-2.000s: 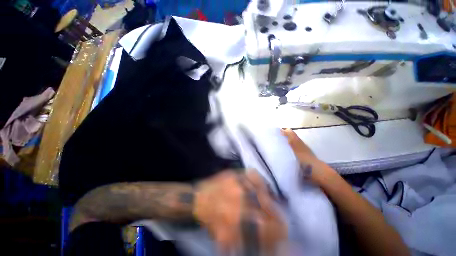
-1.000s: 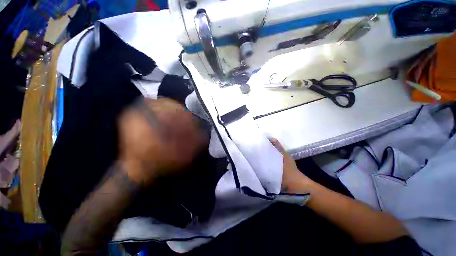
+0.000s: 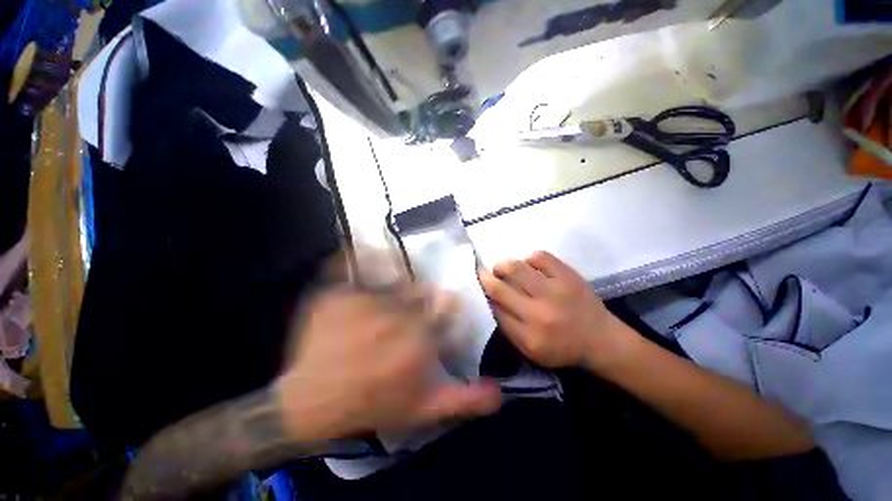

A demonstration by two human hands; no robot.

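A garment panel, black on one side and pale on the other, spreads from the machine bed over my lap; its black face (image 3: 196, 264) lies at left. A pale strip with a black end (image 3: 425, 213) lies in front of the needle area. My left hand (image 3: 377, 357) is blurred over the pale fabric; whether it grips anything cannot be told. My right hand (image 3: 543, 308) has its fingers curled on the strip's right edge at the table's front, pinching the fabric. The needle area of the sewing machine (image 3: 440, 117) is partly hidden by blurred metal parts.
Black-handled shears (image 3: 675, 142) lie on the machine bed right of the needle. Pale, black-edged pieces (image 3: 812, 342) are heaped at right. An orange cloth (image 3: 873, 127) is at the far right. A taped brown board (image 3: 54, 264) stands at left. The table has a ribbed grey edge (image 3: 734, 252).
My left hand has moved right and down onto the pale fabric. My right hand has come out from under the fabric to its edge. The black-ended strip now lies straighter towards me.
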